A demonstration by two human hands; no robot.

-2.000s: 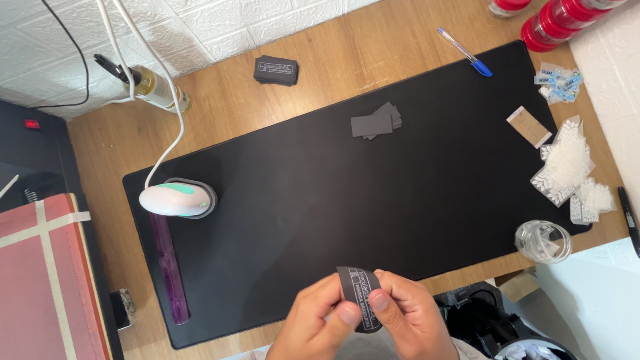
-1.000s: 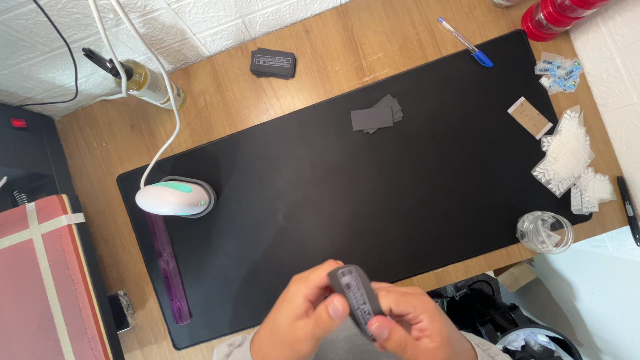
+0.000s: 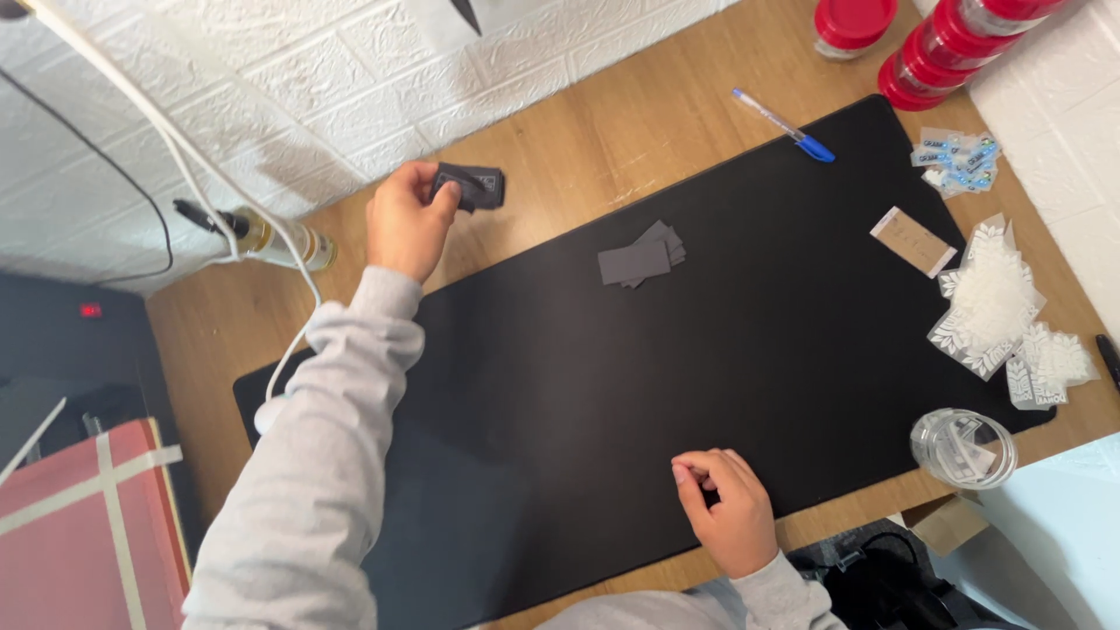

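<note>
At the upper left, over the wooden table beyond the mat, my left hand (image 3: 411,219) grips a small stack of dark printed tags (image 3: 472,185) between thumb and fingers. My right hand (image 3: 728,507) rests near the front edge of the black desk mat (image 3: 542,394), fingers loosely curled, with nothing visible in it. A fanned pile of blank dark grey tags (image 3: 636,262) lies on the mat's upper middle. My left sleeve covers most of the white hand-held iron (image 3: 269,416).
A blue pen (image 3: 792,131) crosses the mat's back edge. To the right are white transfer pieces (image 3: 989,302), a brown card (image 3: 913,242), blue-printed film (image 3: 958,162), a glass jar (image 3: 962,448) and red-lidded containers (image 3: 927,66). At left stand a bottle (image 3: 289,242) and a pink taped pad (image 3: 66,525).
My hands have parted. The left has moved from the front edge to the far side of the table, where the printed stack lay; the right has let go of the tags both hands held.
</note>
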